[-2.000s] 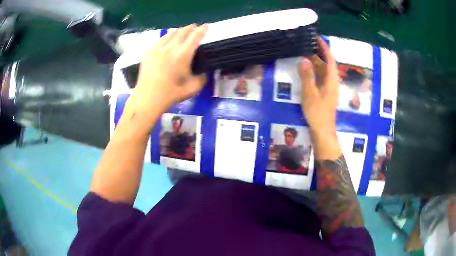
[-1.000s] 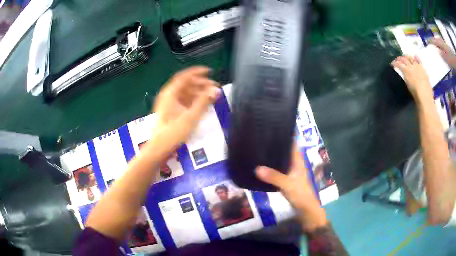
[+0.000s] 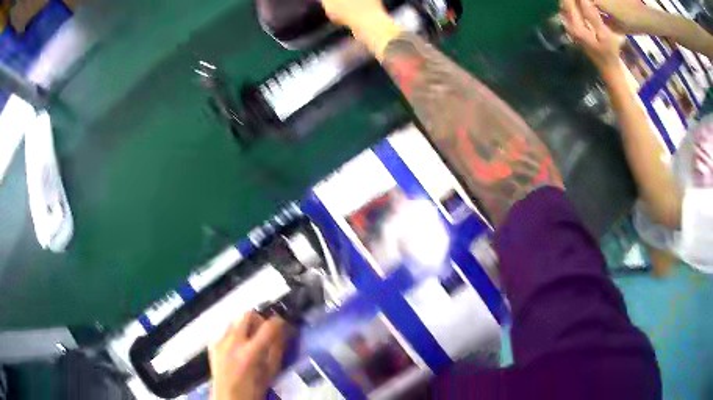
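A black housing (image 3: pixel 168 383) with a pale inner strip lies slanted on the printed work mat (image 3: pixel 461 312). White wires are bunched at its upper right end. My left hand (image 3: pixel 249 351) is closed on the housing's near edge, around its middle. My right hand (image 3: pixel 361 17) is at the top edge, partly cut off, against the right end of a closed dark unit (image 3: pixel 293 19). Its fingertips are hidden, so its grip cannot be told.
Another open housing (image 3: pixel 313 82) with a pale strip lies on the green surface (image 3: pixel 141 180), below my right hand. White covers (image 3: pixel 47 183) are at the far left. Another person's hands (image 3: pixel 590 31) and arm are at the upper right, beside another printed sheet.
The dark unit has moved from over the mat to the top edge with my right hand. My left hand, empty before, now holds an open housing on the mat. The view has shifted.
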